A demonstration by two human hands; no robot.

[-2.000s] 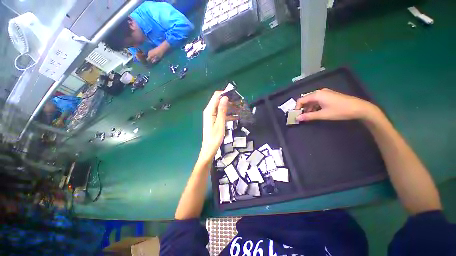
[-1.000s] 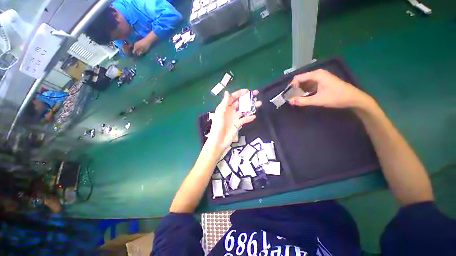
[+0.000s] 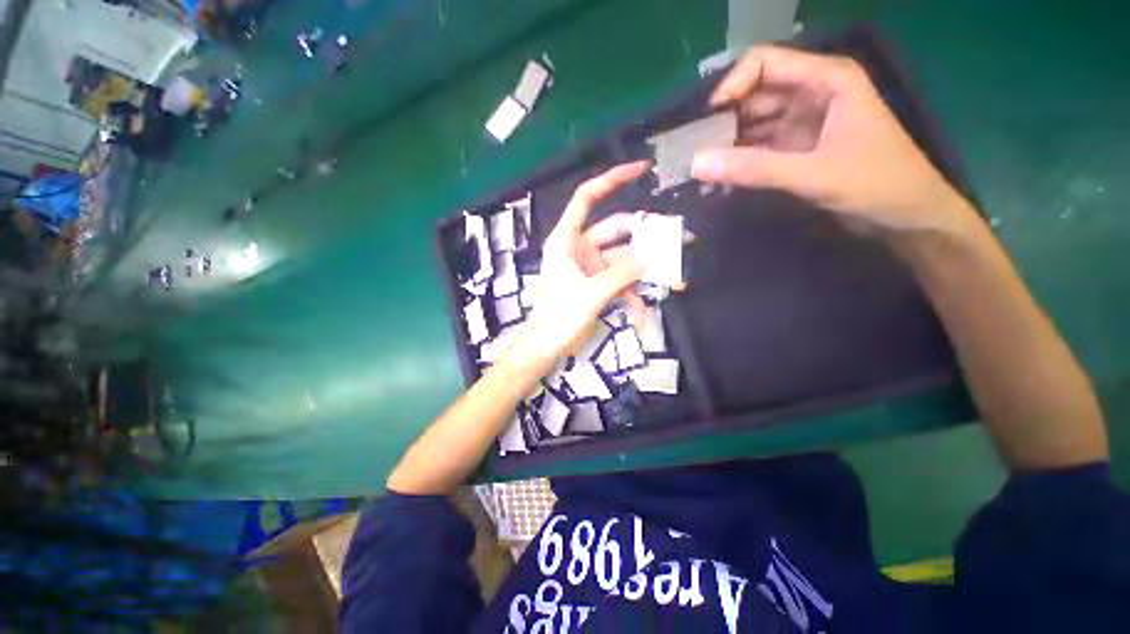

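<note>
My left hand [image 3: 595, 266] is over the left half of the black tray and holds a small white display module [image 3: 659, 251] between thumb and fingers. My right hand [image 3: 805, 143] is above the back of the tray's right half and holds a silver-grey flat part [image 3: 692, 151] between thumb and fingers. The two pieces are close but apart. Many white and grey modules [image 3: 582, 378] lie heaped in the tray's left half, partly hidden by my left hand and forearm. No loose part shows in the right half.
The black divided tray [image 3: 830, 427] lies at the green bench's near edge. A joined white unit [image 3: 518, 102] lies on the bench behind it. A grey post base [image 3: 758, 27] stands behind the tray. Small dark components [image 3: 198, 263] are scattered at the left.
The view has tilted down, so the other worker's upper body has left it. My hands have come closer together. The right hand's silver-grey part now shows its flat face.
</note>
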